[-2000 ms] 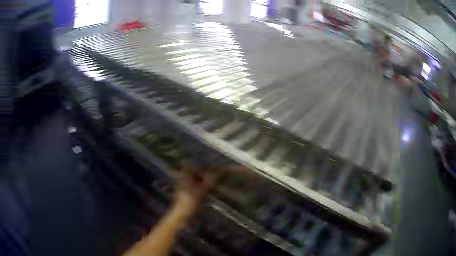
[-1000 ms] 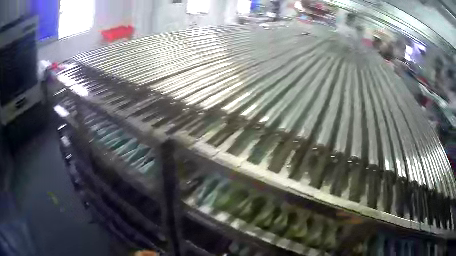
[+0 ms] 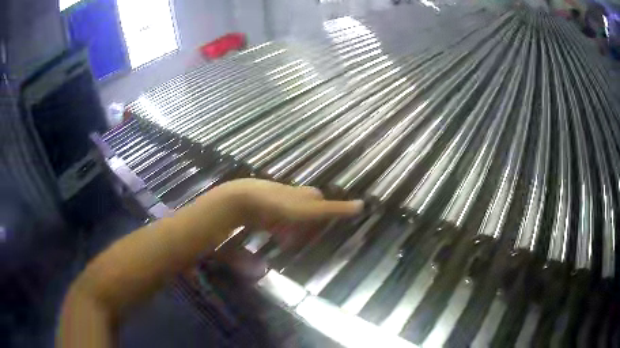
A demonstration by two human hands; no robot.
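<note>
Long shiny metal tubes (image 3: 462, 136) lie closely side by side and fan out across the view. Their near ends stop at dark gaps above a bright metal edge rail (image 3: 347, 326) with pale slats behind it. My left hand (image 3: 285, 211), bare, reaches in from the lower left over the near tube ends. One finger points right, its tip at a tube end. The other fingers are blurred and lower; nothing is seen in the hand. Its palm side is partly hidden, so contact with the tubes is unclear. My right hand is out of the picture.
A dark cabinet or machine (image 3: 68, 122) with a pale frame stands at the left. A red bin or tray (image 3: 224, 45) shows beyond the tubes, near a blue panel (image 3: 95, 37) and a bright window (image 3: 146, 30). Blurred items are at the upper right.
My left hand, barely visible at the bottom edge a second ago, now reaches over the tube ends. The view has moved closer to the rack, and the lower shelves have mostly left the picture.
</note>
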